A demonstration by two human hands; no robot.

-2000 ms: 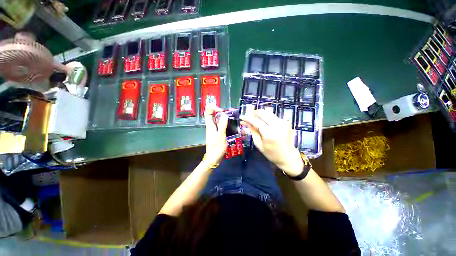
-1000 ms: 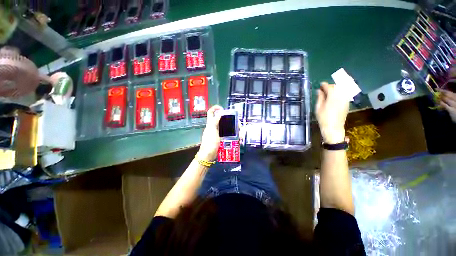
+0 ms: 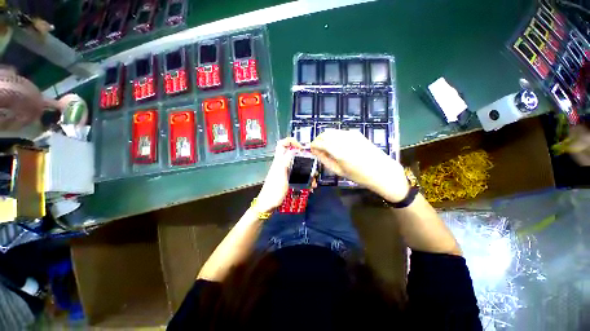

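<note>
A red keypad phone point(image 3: 295, 199) with a dark screen is held upright in my left hand point(image 3: 278, 178), above my lap at the bench edge. My right hand point(image 3: 343, 155) is at the phone's top end, fingertips bent together; whether they pinch something small cannot be seen. The lens tray point(image 3: 394, 84), a grid of dark square pockets with grey lenses, lies behind my right hand, which hides part of its lower rows. The phone tray point(image 3: 114, 143) lies at the left with two rows of red phones, the upper row screen up, the lower row back up, one lower pocket empty.
The white-wrapped tool point(image 3: 446, 99) lies right of the lens tray, beside a silver-white fixture point(image 3: 508, 114). Another phone tray is at the far right, near a blurred hand of another person. A yellow tangled heap point(image 3: 456, 178) is in a box below. A pink fan point(image 3: 19, 97) and carton point(image 3: 70, 163) stand left.
My right hand has moved from beside the white-wrapped tool back to the phone's top end. The tool now lies uncovered on the bench. My left hand still holds the phone.
</note>
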